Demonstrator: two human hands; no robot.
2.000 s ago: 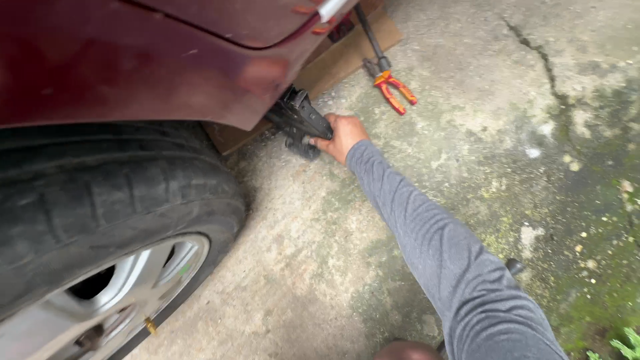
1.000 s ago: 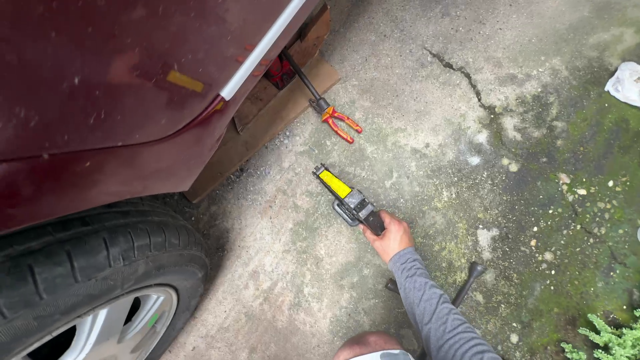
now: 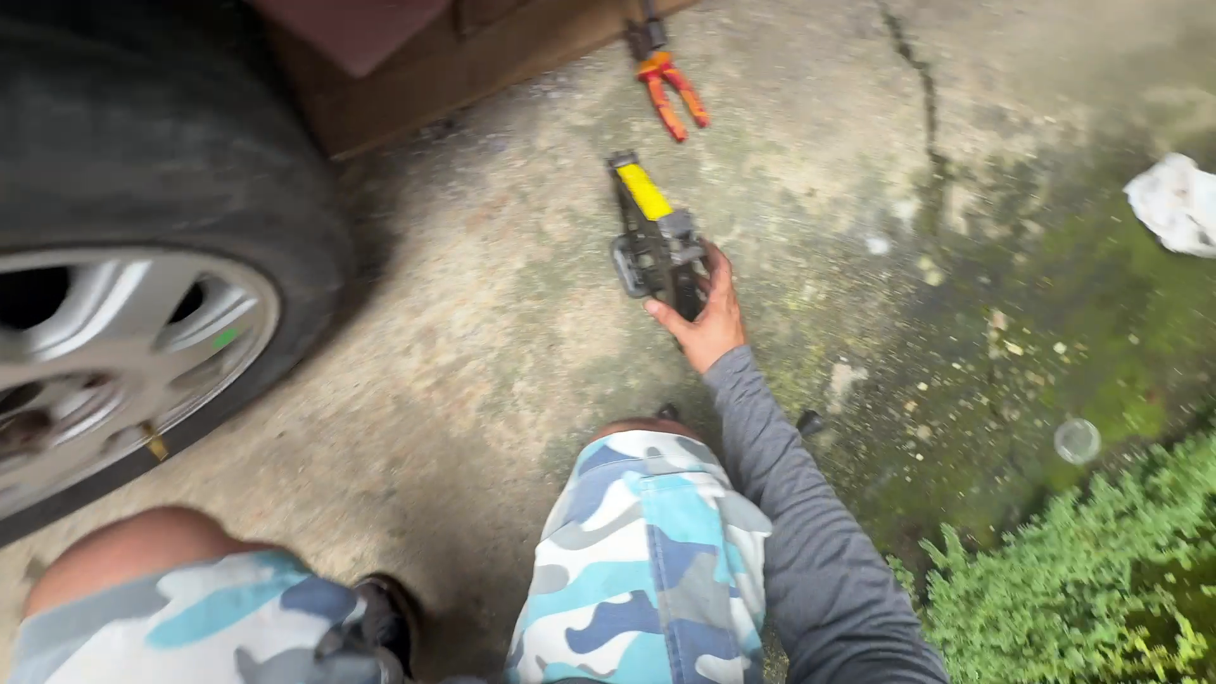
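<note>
My right hand [image 3: 708,318] has its thumb and fingers around the near end of a black scissor jack [image 3: 655,237], folded flat and bearing a yellow label. The jack lies low over the concrete, its far end pointing toward pliers with red and orange handles [image 3: 676,95]. Those pliers lie on the ground beside a dark metal part at the car's edge. To the left is the car's wheel, with a black tire [image 3: 318,256] and a silver alloy rim [image 3: 142,323]. My left hand is not in view.
A brown board [image 3: 399,104] runs along the ground under the dark red car body [image 3: 356,28]. A crumpled white cloth [image 3: 1176,204] lies at the right, above a clear round lid [image 3: 1077,441] and green plants [image 3: 1073,570]. My knees are close below the jack.
My right hand has brought the black jack away from beneath the car's edge, out over the open concrete. The view has tilted down, and my legs now show.
</note>
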